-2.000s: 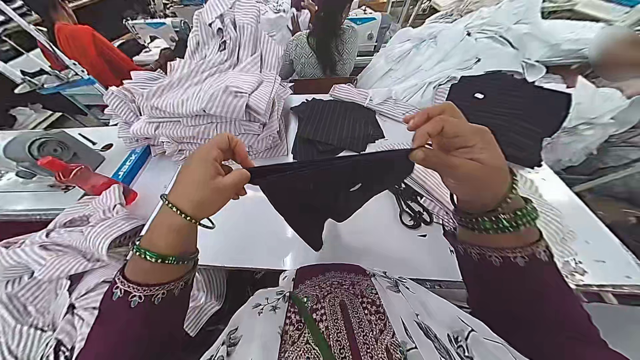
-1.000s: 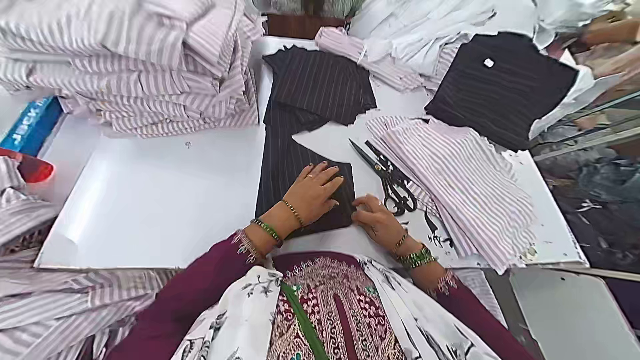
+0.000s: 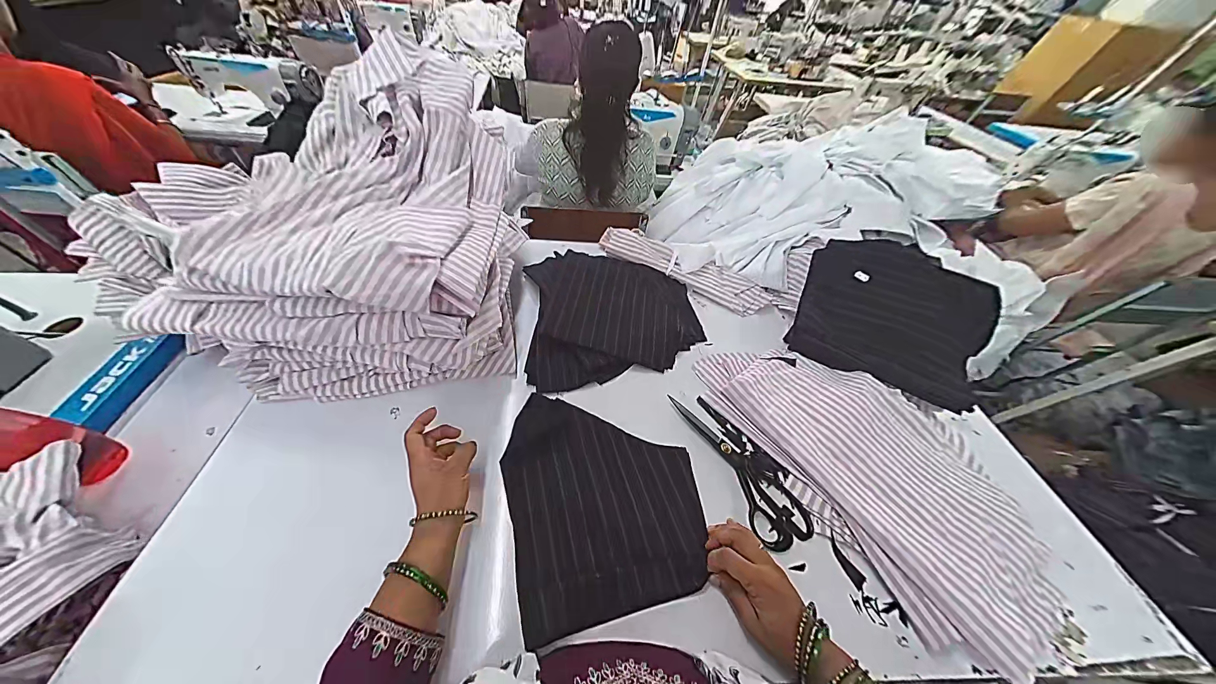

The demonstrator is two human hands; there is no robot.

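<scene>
A dark pinstriped fabric panel (image 3: 603, 522) lies flat on the white table (image 3: 313, 513) in front of me. At its lower right edge my right hand (image 3: 750, 579) pinches the cloth between thumb and fingers. My left hand (image 3: 440, 465) is raised left of the panel, its fingers partly curled and holding nothing. Black-handled scissors (image 3: 750, 470) rest right of the panel, their blades slightly apart. Beyond it sit more dark pinstriped pieces (image 3: 613, 318), and a dark folded stack (image 3: 888, 313) is at the back right. Striped cut panels (image 3: 883, 484) lie beside the scissors.
A tall pile of striped garments (image 3: 332, 285) stands at the back left, near a blue-edged sewing machine (image 3: 119, 380). White cloth (image 3: 826, 180) is heaped behind the table. Dark scraps (image 3: 879, 608) lie near the right front. Several people sit around, one at the right (image 3: 1121, 218).
Two seconds ago both hands held a dark piece up in the air; one second ago they were on dark cloth on the table. My left hand has since lifted off to the left.
</scene>
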